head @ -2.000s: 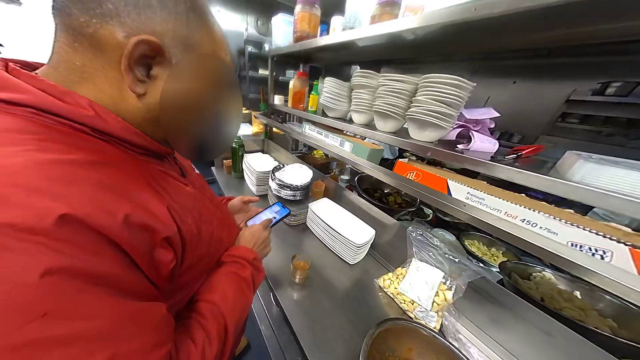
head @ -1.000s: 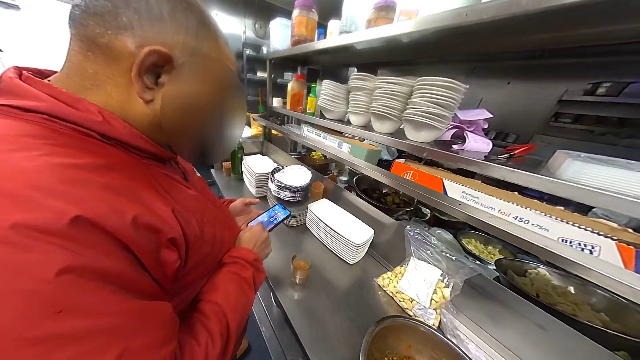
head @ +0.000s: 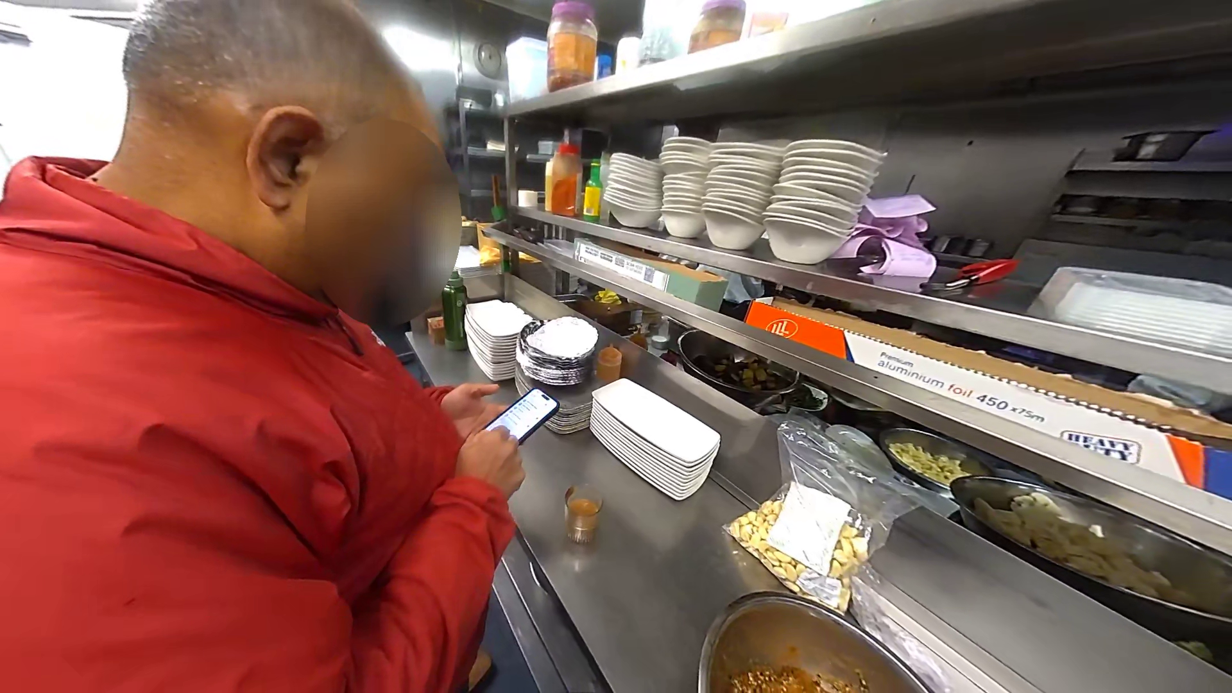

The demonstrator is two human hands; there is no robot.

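Observation:
Neither my left hand nor my right hand is in view. At the left stands another person in a red jacket (head: 221,462), bent over a smartphone (head: 525,414) with a lit screen. One of that person's hands (head: 493,460) touches the phone, and the other is just behind it. A small glass of brown liquid (head: 582,514) rests on the steel counter (head: 640,553). To its right lie a clear plastic bag of pale nuts (head: 799,539) and, nearer, a metal bowl (head: 717,640) holding a reddish-brown food, cut off by the lower edge.
Stacked rectangular white plates (head: 654,438) and patterned round plates (head: 556,354) line the counter. Stacked white bowls (head: 813,202) and red-handled scissors or pliers (head: 977,274) sit on the shelf. An aluminium foil box (head: 972,385) lies below, above pans of food (head: 1088,544).
The phone's screen shows a different, lighter display than one second ago. The other person still holds it in much the same place.

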